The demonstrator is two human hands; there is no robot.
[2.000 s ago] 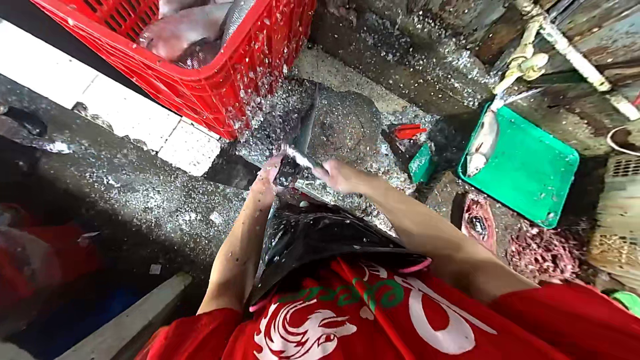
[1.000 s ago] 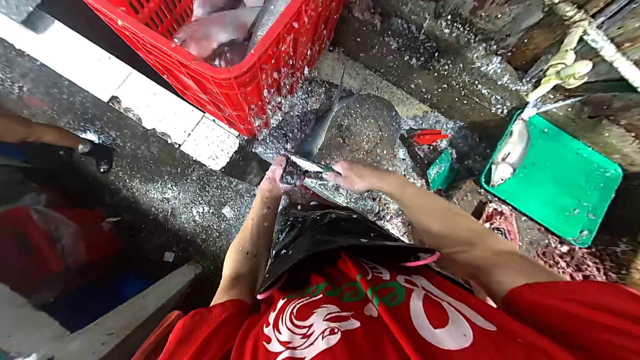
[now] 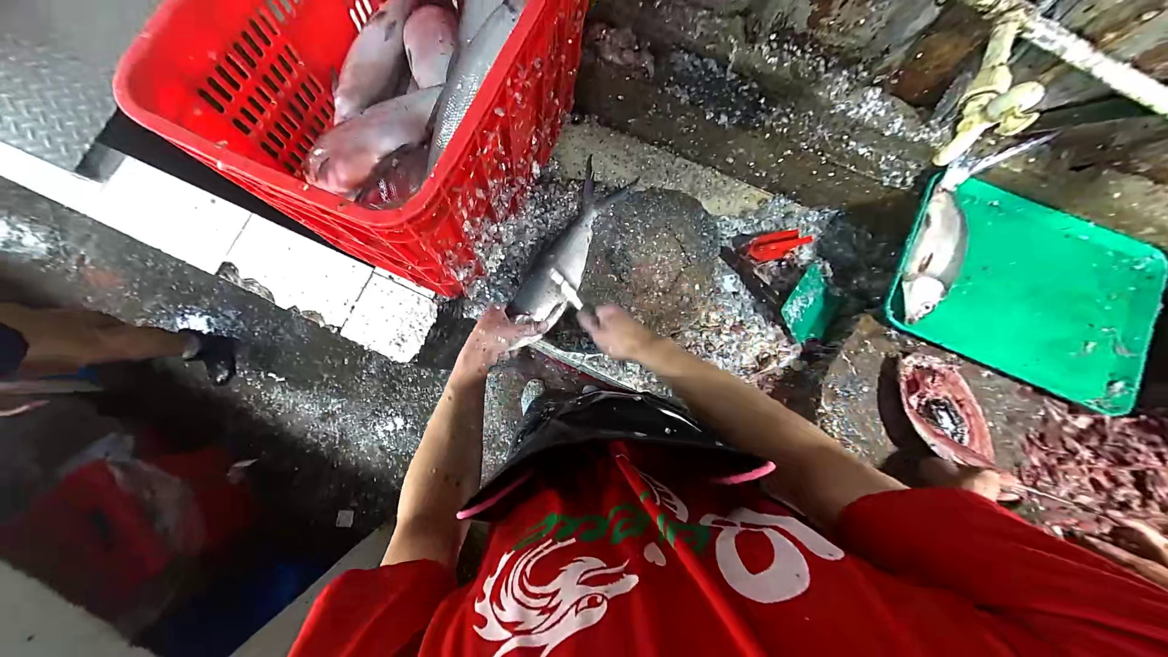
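A silvery fish (image 3: 558,265) lies at the left edge of a round, scale-covered block (image 3: 652,246), its forked tail pointing away from me. My left hand (image 3: 500,336) grips the head end of the fish. In my right hand (image 3: 620,333) is a tool, perhaps a knife or scaler (image 3: 568,290), its pale end against the fish's side; its exact kind is unclear. Loose scales cover the surfaces around both hands.
A red plastic crate (image 3: 438,214) of fish stands ahead on the left. A red-handled tool (image 3: 777,245) lies right of the block. Farther right are a green tray (image 3: 1049,283) with one fish, a cut fish piece (image 3: 946,411) and scraps (image 3: 1095,465). Another person's leg (image 3: 109,342) shows left.
The fish now lies flatter along the block's left side, more of its flank showing, with the tool on it. A limb at the left was absent two seconds ago. The view has shifted somewhat.
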